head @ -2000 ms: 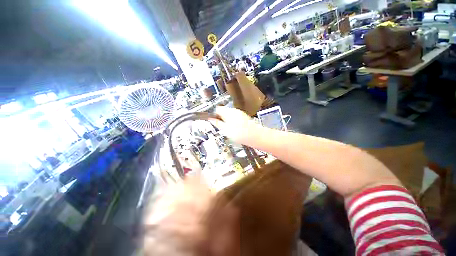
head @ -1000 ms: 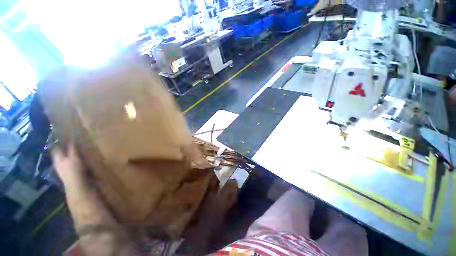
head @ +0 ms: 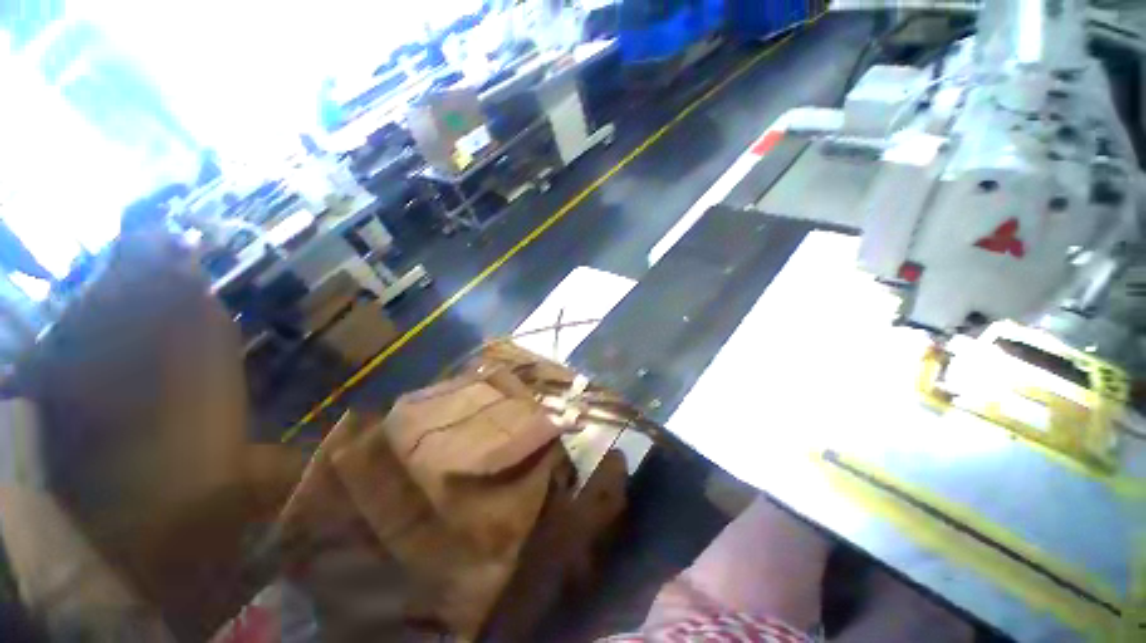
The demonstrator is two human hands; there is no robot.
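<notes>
A large brown bag panel (head: 145,389) is raised at the left side and strongly blurred. My left hand (head: 23,446) is at the left edge, blurred and partly cut off, against the panel's outer side; its fingers cannot be made out. The forearm runs down to the bottom left. A stack of brown bag pieces (head: 471,433) lies low in front of me, left of the machine table. Thin brown straps (head: 591,402) lie at its far right side. My right hand is not in view.
The white sewing machine head (head: 987,239) with a red logo stands at the right, above the yellow guide (head: 1031,421). The white board (head: 804,377) has yellow tape strips and a dark grey left part. My legs are below its edge. Other tables stand beyond a yellow floor line.
The raised brown panel and my left hand have moved further left, uncovering more of the stack. The machine appears nearer the right edge. My right hand, seen earlier at the machine, has left view.
</notes>
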